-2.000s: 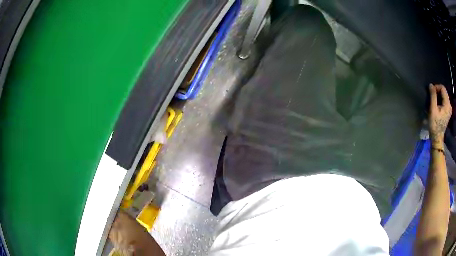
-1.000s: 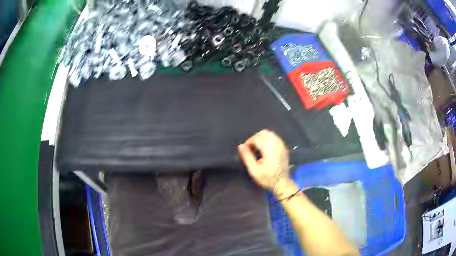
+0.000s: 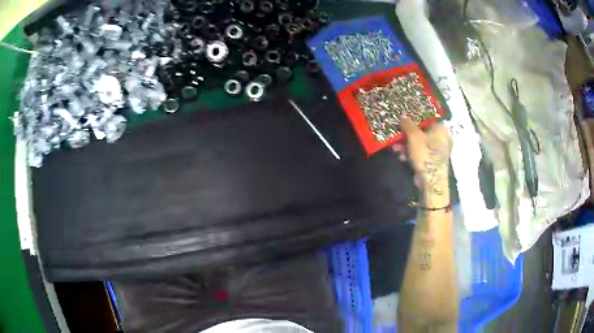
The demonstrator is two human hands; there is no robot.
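Note:
My right hand (image 3: 424,146) is at the near edge of the red parts bin (image 3: 363,133), with its fingertips over the small brassy-silver screws (image 3: 394,104). Whether the fingers hold a screw cannot be seen. The blue parts bin (image 3: 335,71) joins the red one on its far side and holds silver screws or pins (image 3: 365,55). A thin metal rod (image 3: 315,129) lies on the black mat (image 3: 195,175) left of the red bin. My left hand is not in view.
Grey metal fittings (image 3: 84,84) are heaped at the far left, beside black ring-like parts (image 3: 260,32). A corded tool (image 3: 524,143) lies on whitish plastic (image 3: 553,169) at the right. A blue crate (image 3: 498,279) is below the bench edge. A green belt (image 3: 10,260) curves along the left.
The view has swung from the floor and my legs to the bench. My right hand has moved from the mat's near edge forward and right to the red bin.

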